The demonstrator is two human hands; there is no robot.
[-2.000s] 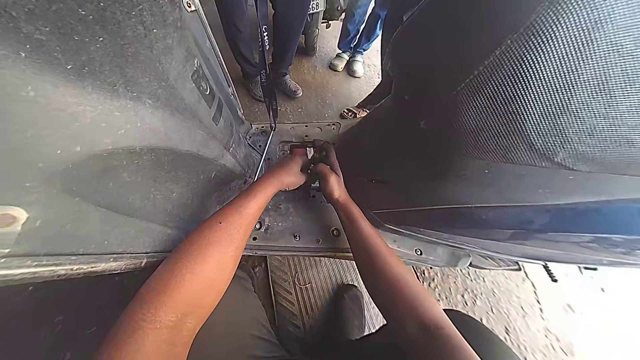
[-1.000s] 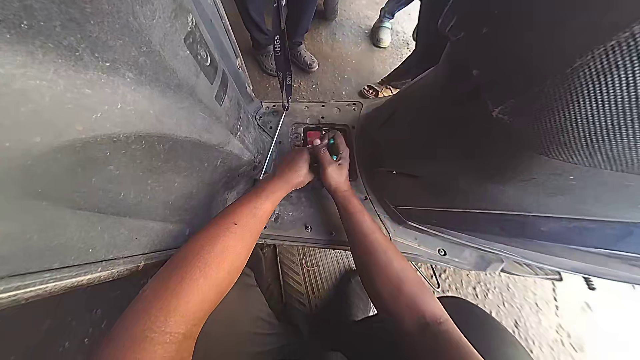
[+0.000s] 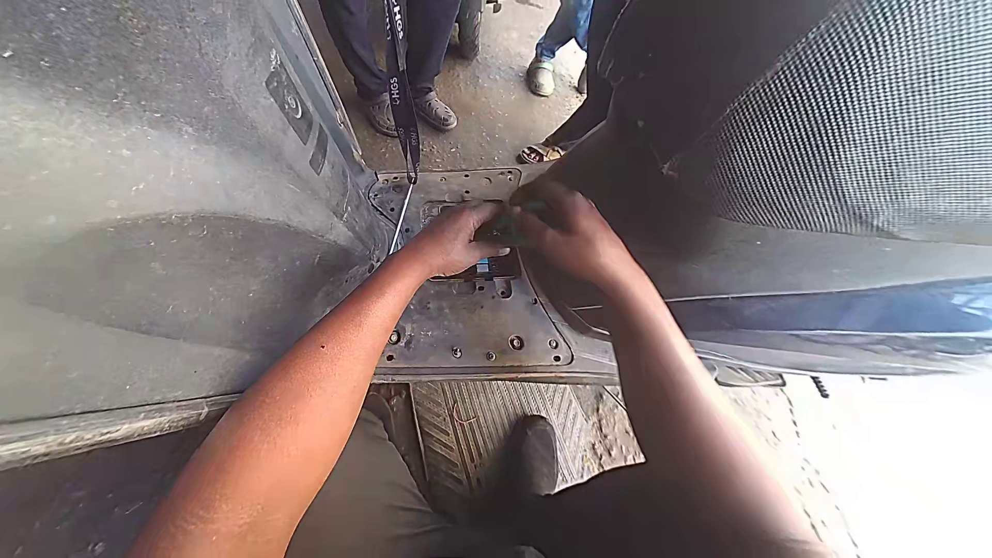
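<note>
A scooter's floorboard lies between two body panels, with an opening in its middle. Above that opening, my left hand has its thumb and fingers closed around a small dark part. My right hand is at the right side of this part, its fingers bent and blurred; a greenish patch shows among them, and what they hold is unclear. A light blue piece shows in the opening below my left hand. The rest of the opening's contents is hidden by my hands.
A dark lanyard with writing hangs down to a thin metal rod left of the opening. The scooter's grey panel rises on the left, its dark seat side on the right. People's legs and shoes are beyond the floorboard.
A red thing that showed in the opening a second ago is no longer seen. My right hand has moved rightward, away from over the opening. The view has shifted somewhat.
</note>
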